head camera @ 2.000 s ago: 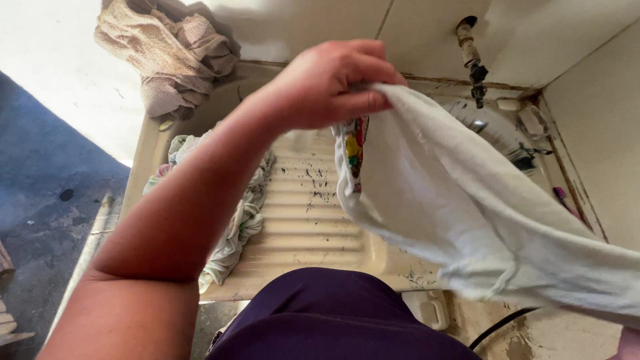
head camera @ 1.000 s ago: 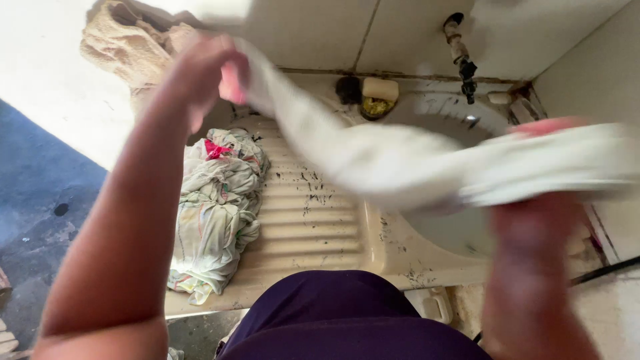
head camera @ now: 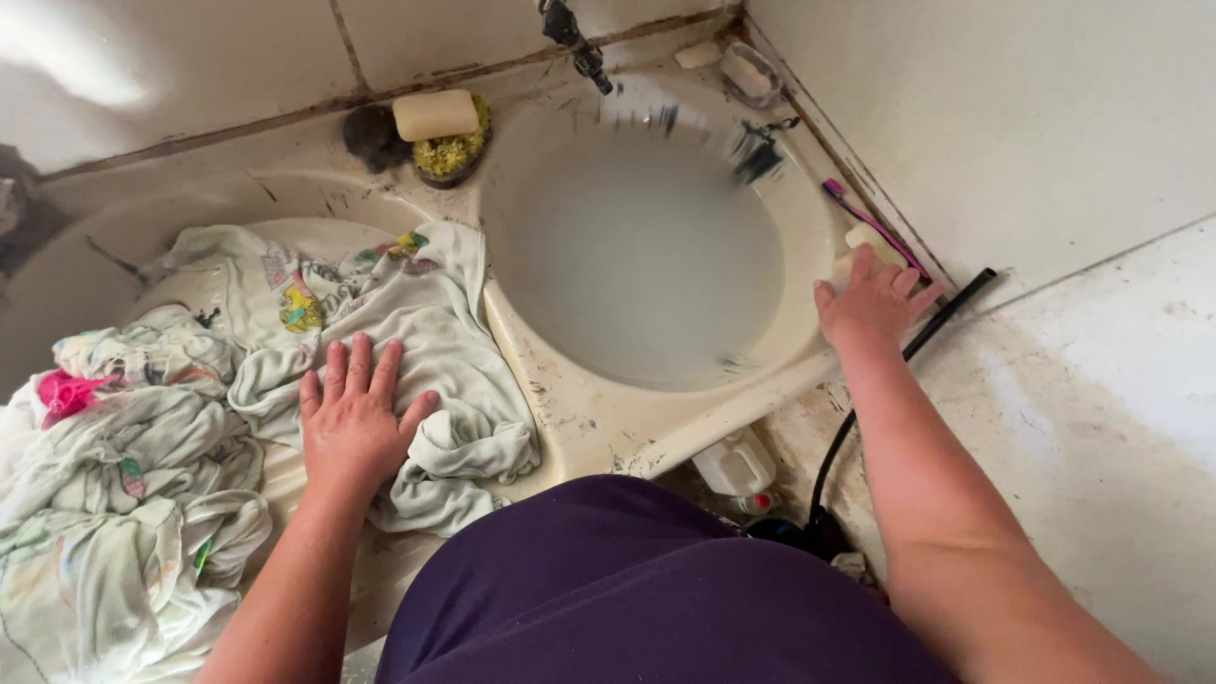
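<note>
My left hand lies flat, fingers apart, on a wet whitish cloth with coloured prints, spread over the ribbed washboard part of the sink. Left of it lies a heap of wet pale clothes with a pink patch. My right hand is at the right rim of the round basin, its fingers spread over a pale bar of soap; whether they grip it is hidden. Beside that soap lies a pink toothbrush. Cloudy water fills much of the basin.
A dark tap hangs above the basin. At the back ledge are a large soap bar, a yellow scourer and a dark scrubber. A soap dish sits in the back corner. A black hose and a plastic jug are below right.
The whitish cloth, held up between both hands earlier, now lies on the washboard part. My left hand has come down onto it, and my right hand is at the basin's right rim. The view has shifted.
</note>
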